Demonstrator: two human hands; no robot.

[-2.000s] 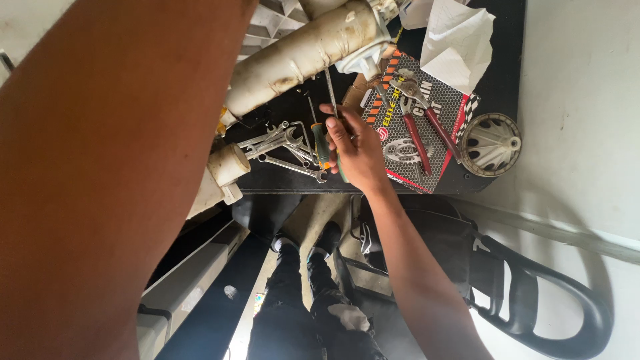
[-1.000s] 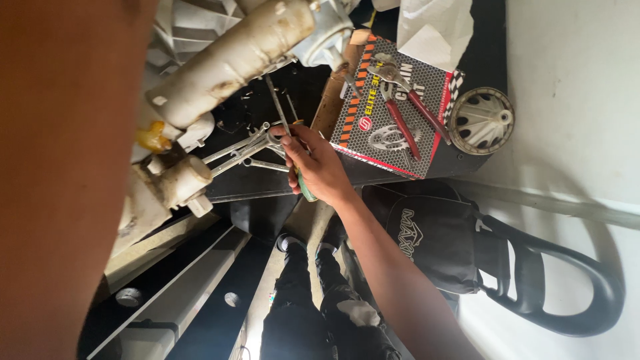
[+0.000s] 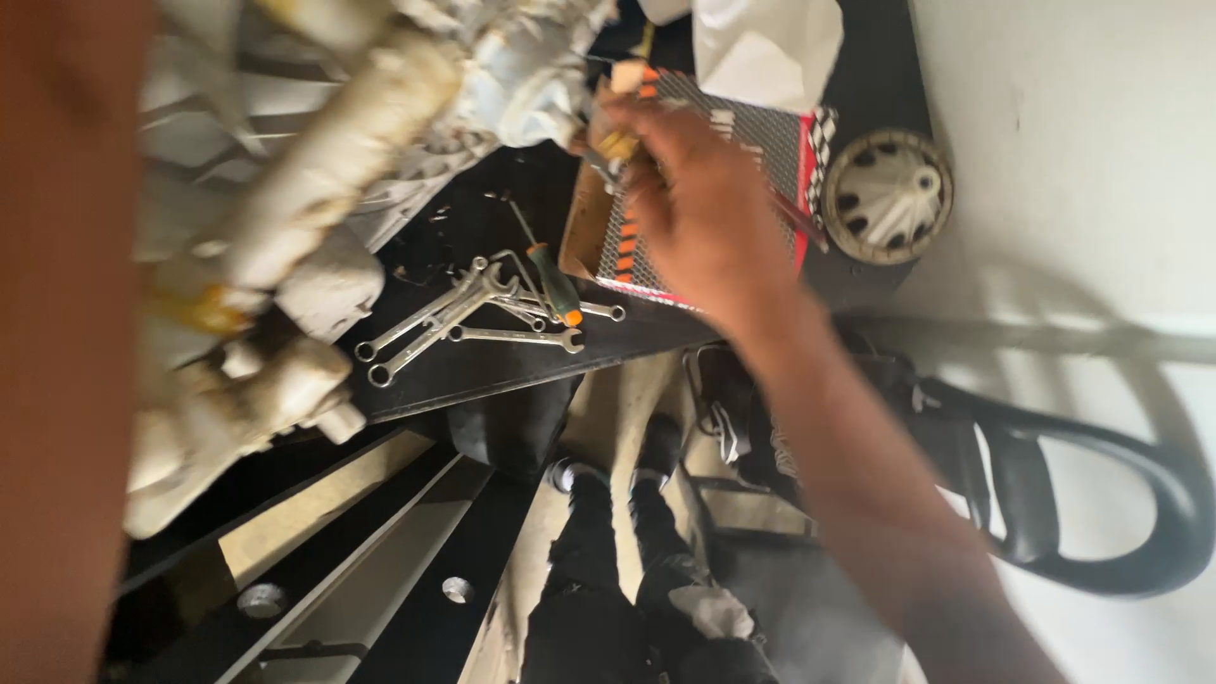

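My right hand (image 3: 698,190) is over the printed cardboard box (image 3: 655,275), its fingers bent near a blurred metal and yellowish object; whether they grip it is unclear. A dark red tool handle (image 3: 800,220) shows past the hand's far side. To the left, a screwdriver with a green and orange handle (image 3: 553,283) lies across several combination wrenches (image 3: 445,325) on the black bench. Dirty, light-coloured metal machine casings (image 3: 347,161) stand at upper left. My left forearm fills the left edge; my left hand is out of sight.
A round metal part (image 3: 888,197) lies right of the box, near the white wall. White paper (image 3: 769,52) is at the top. Below the bench edge (image 3: 532,380) are my legs, a dark bag and a black curved handle (image 3: 1092,575).
My right hand has moved from beside the wrenches up over the box. The green-handled tool it held one second ago no longer shows in it. The view has shifted.
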